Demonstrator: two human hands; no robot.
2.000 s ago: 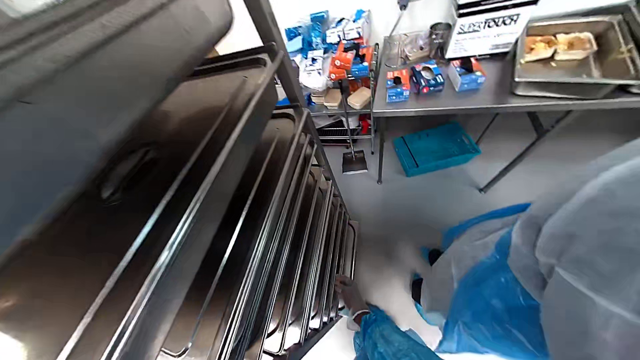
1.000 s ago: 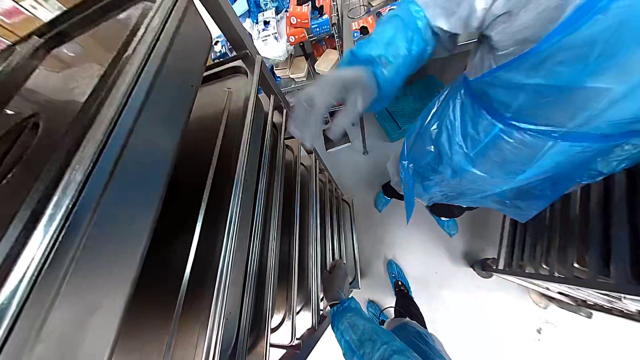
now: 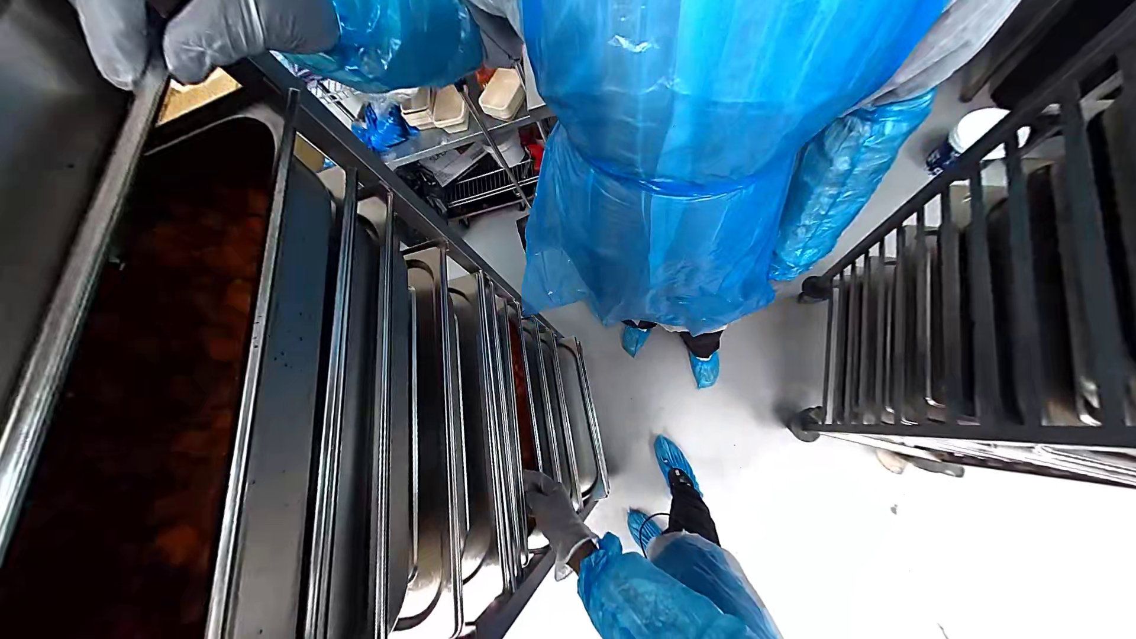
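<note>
My left hand (image 3: 555, 515), in a grey glove with a blue plastic sleeve, is closed at the near lower side of a metal tray rack (image 3: 484, 355); its fingertips are hidden among the rails. My right hand is out of view. The rack holds several metal trays (image 3: 293, 382) edge to edge, and a large one at the left has dark reddish-brown contents (image 3: 169, 355). At the upper left, a co-worker's gloved hands (image 3: 222, 35) are at a metal tray's rim (image 3: 98, 231). That person, in a blue plastic apron (image 3: 666, 177), stands across from me.
A second dark rack (image 3: 967, 293) with trays stands on the right, its caster (image 3: 806, 424) on the pale floor. Behind the co-worker is a metal shelf (image 3: 435, 146) with light-coloured containers (image 3: 450, 106). A white bucket (image 3: 976, 129) stands at the upper right.
The co-worker has come in front of the rack, and their hand, blurred over the rack a second ago, is now at a tray rim. My left hand stays at the rack. The view has shifted.
</note>
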